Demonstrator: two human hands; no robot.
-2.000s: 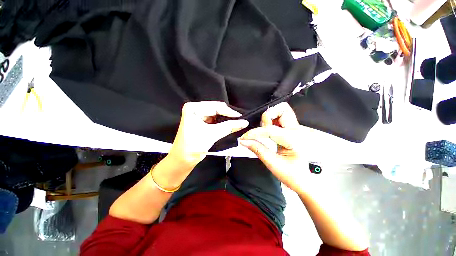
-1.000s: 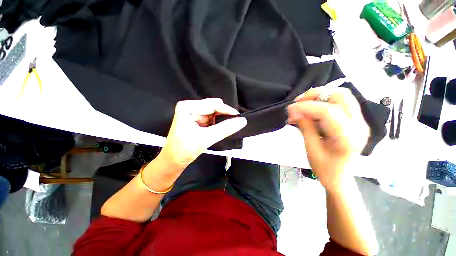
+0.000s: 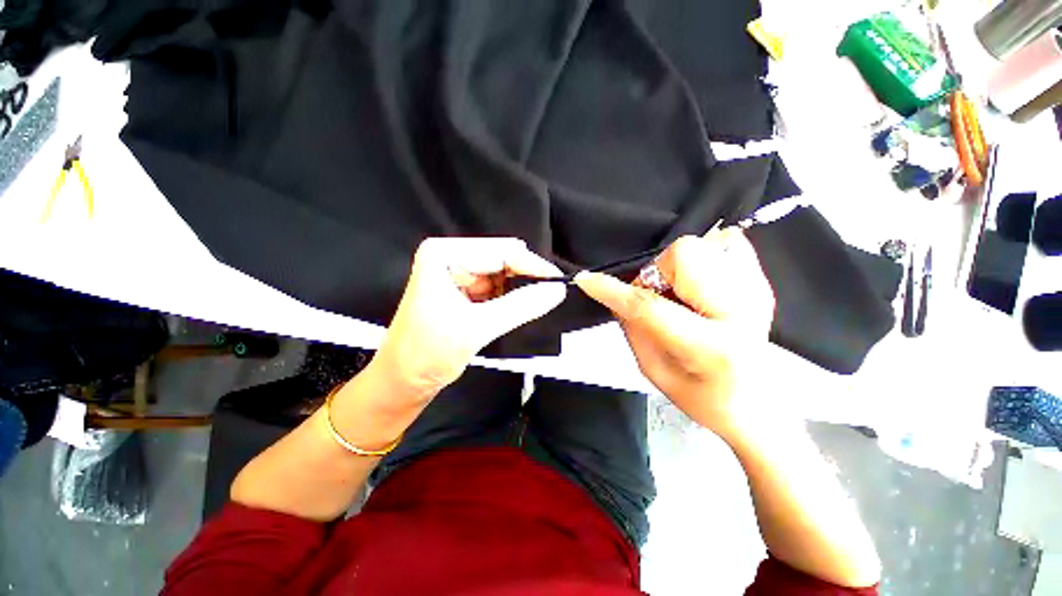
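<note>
A large black garment point(image 3: 466, 128) lies over the white table and its front edge. My left hand point(image 3: 466, 297) pinches its folded hem edge between thumb and fingertips. My right hand point(image 3: 693, 320) has its thumb and finger closed at the same edge, its fingertips close to the left ones. A silvery ring point(image 3: 652, 276) shows on a right finger. The needle and thread cannot be made out. White marks point(image 3: 778, 210) show along the cloth edge beyond my right hand.
Yellow-handled snips point(image 3: 70, 186) lie at left. At right are a green packet point(image 3: 894, 61), an orange-handled tool point(image 3: 967, 137), slim dark tools point(image 3: 918, 291) and black flat pieces point(image 3: 996, 259). A yellow slip point(image 3: 765, 37) lies at the cloth's upper right. Metallic cylinders point(image 3: 1016, 26) stand upper right.
My right hand moved out to the right along the edge, then came back left to my left fingertips. My left hand kept its pinch on the hem. The view shifted slightly.
</note>
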